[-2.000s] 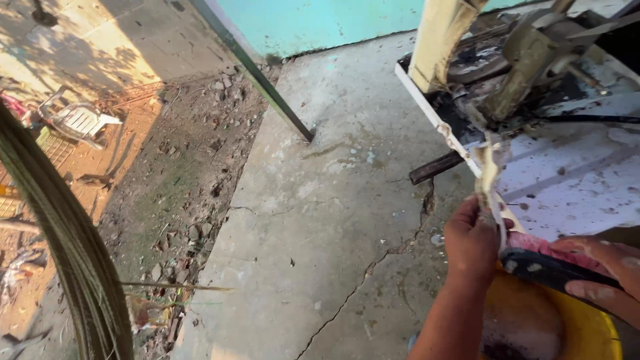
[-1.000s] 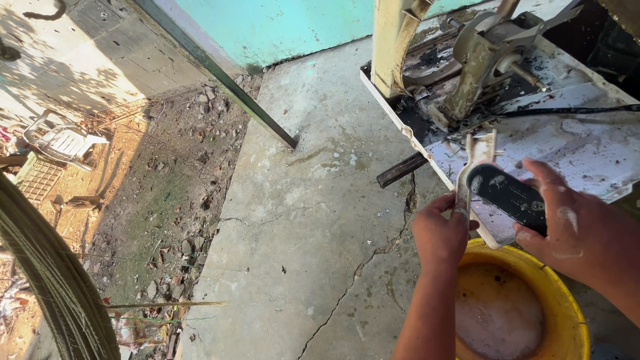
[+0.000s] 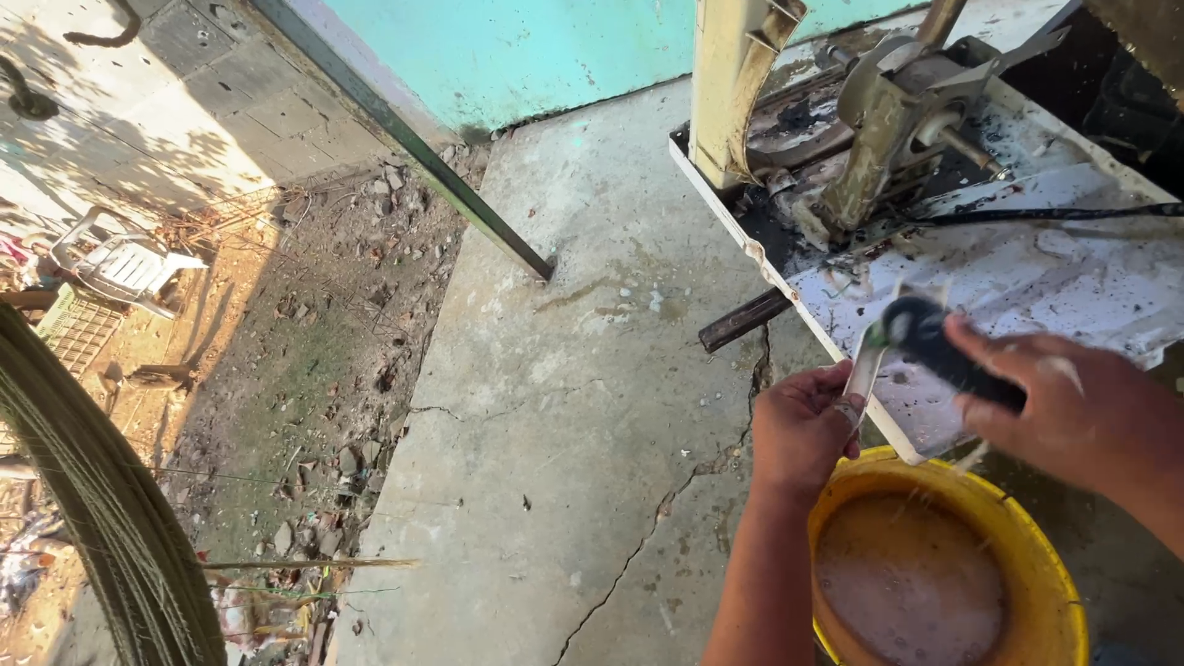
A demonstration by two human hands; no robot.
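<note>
My left hand (image 3: 807, 421) grips the lower end of a narrow pale part (image 3: 867, 363), probably plastic, held tilted over the near corner of a dirty white metal panel. Blurred by motion, my right hand (image 3: 1054, 398) is closed around a dark-handled brush (image 3: 953, 356), whose head lies against the pale part's upper end. Suds cling to the right hand's fingers. Below both hands stands a yellow bucket (image 3: 1054, 573) with cloudy, foamy liquid in it. The brush's bristles are mostly hidden.
A grimy machine assembly with a metal shaft (image 3: 971, 153) sits on the white panel (image 3: 1017, 287). A dark bar (image 3: 745, 319) sticks out beneath the panel. A green metal post (image 3: 435, 171) meets the cracked concrete floor (image 3: 555, 462). Bundled cords (image 3: 92, 499) hang at the left.
The pale part and both hands now show higher over the panel's corner than two seconds ago. Since one second ago, the brush has shifted against the part. The view has turned, showing more of the bucket.
</note>
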